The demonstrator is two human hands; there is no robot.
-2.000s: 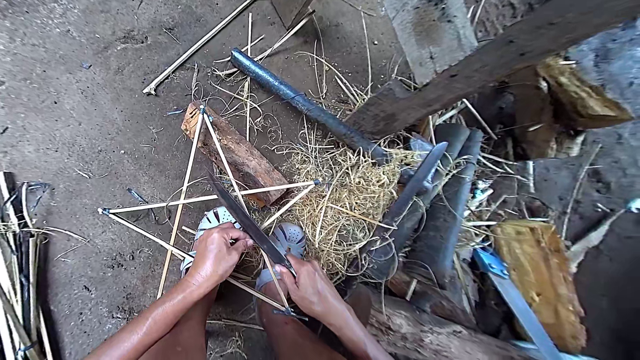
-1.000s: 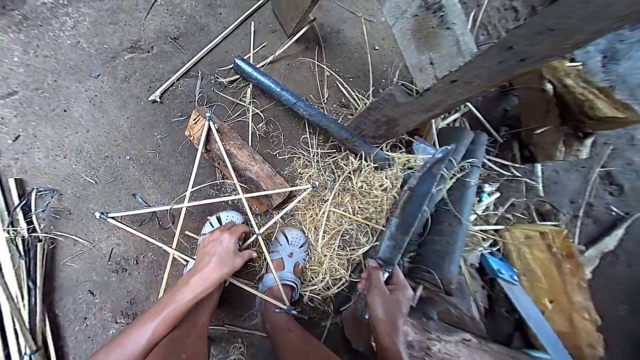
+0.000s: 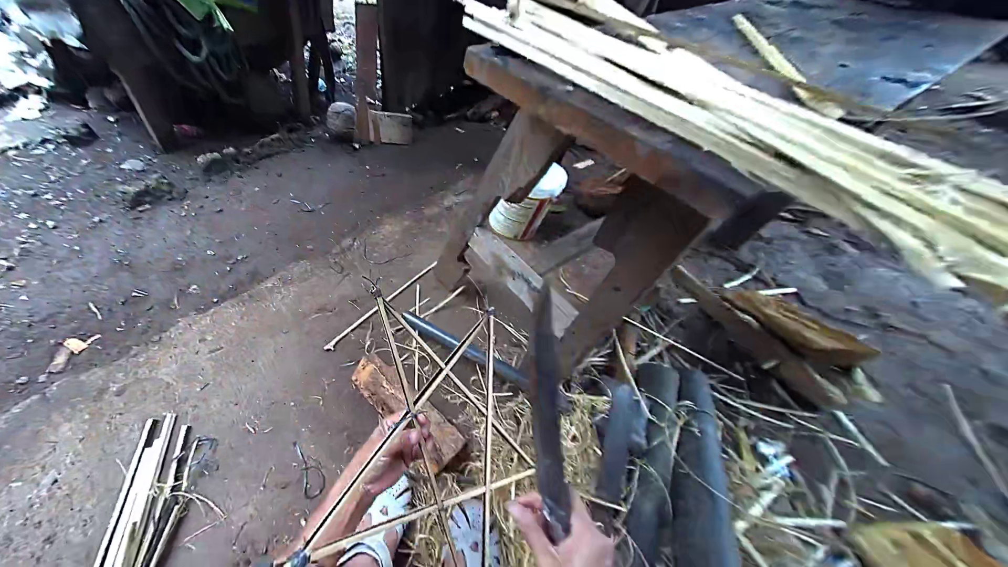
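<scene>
My left hand grips a star-shaped frame of thin bamboo sticks near a crossing of two sticks. The frame is raised off the ground, its points tied with dark material. In my right hand is a machete, its dark blade pointing up, just right of the frame. Behind the frame a split wood block lies on the ground, with a dark pipe beyond it. Bamboo shavings cover the ground around my sandals.
A wooden bench stands ahead, bearing long split bamboo strips. Under it is a white plastic bucket. A bundle of sticks lies at lower left. Dark bamboo lengths and wood pieces lie to the right.
The star frame has been lifted from the ground in my left hand. My right hand, with the machete, has come up, blade upright. The view has tilted up towards the bench.
</scene>
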